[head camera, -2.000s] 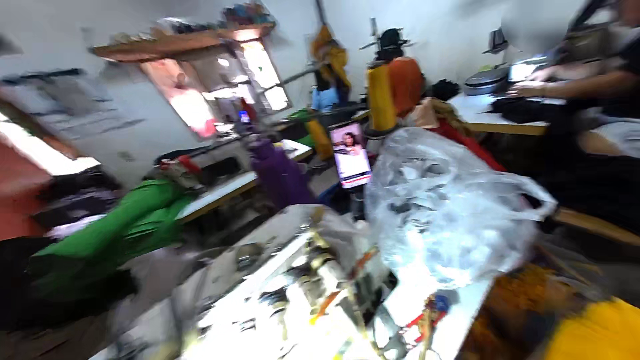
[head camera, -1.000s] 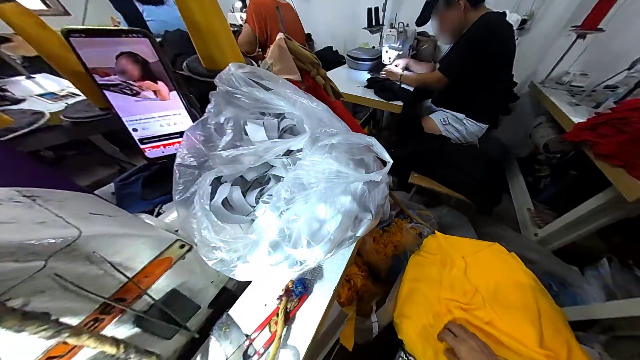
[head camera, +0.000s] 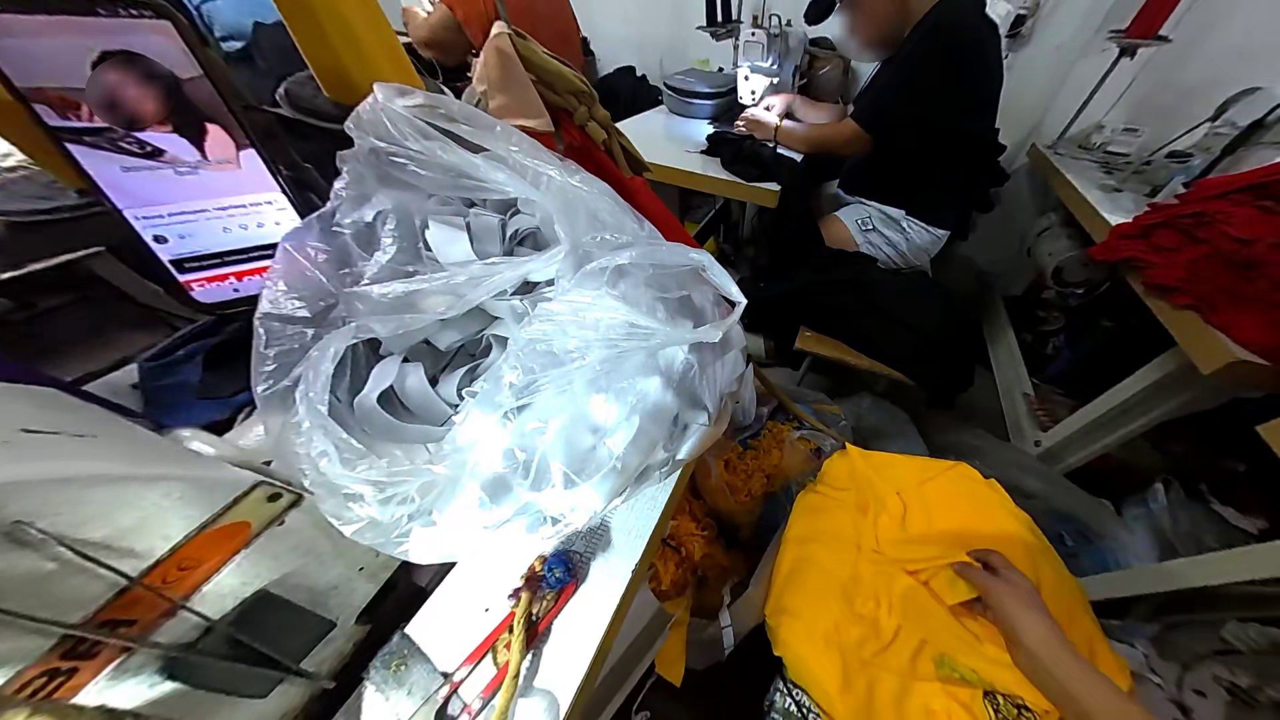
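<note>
At the lower right, my right hand (head camera: 1003, 598) pinches a fold of yellow fabric (head camera: 890, 540) between thumb and fingers. The fabric lies in a large bulging heap beside the table, with some dark print near its bottom edge. My left hand is out of the frame. A clear plastic bag (head camera: 620, 340) filled with pale grey strips (head camera: 405, 395) rests on the white table (head camera: 470, 610). Red-handled scissors or snips (head camera: 490, 655), wrapped with cord, lie in front of the bag. A phone (head camera: 170, 170) with a lit screen stands at the upper left.
Beyond the bag, a person in black (head camera: 925, 130) works black cloth at a sewing machine (head camera: 765, 60). Another person in orange (head camera: 520, 25) sits at the top. Red cloth (head camera: 1210, 250) covers part of the right table. Orange scraps (head camera: 700, 530) fill the gap beside my table.
The view has swung right and down since two seconds ago. My right hand, absent then, showed at the bottom edge on the yellow fabric one second ago; now more of it and the forearm show.
</note>
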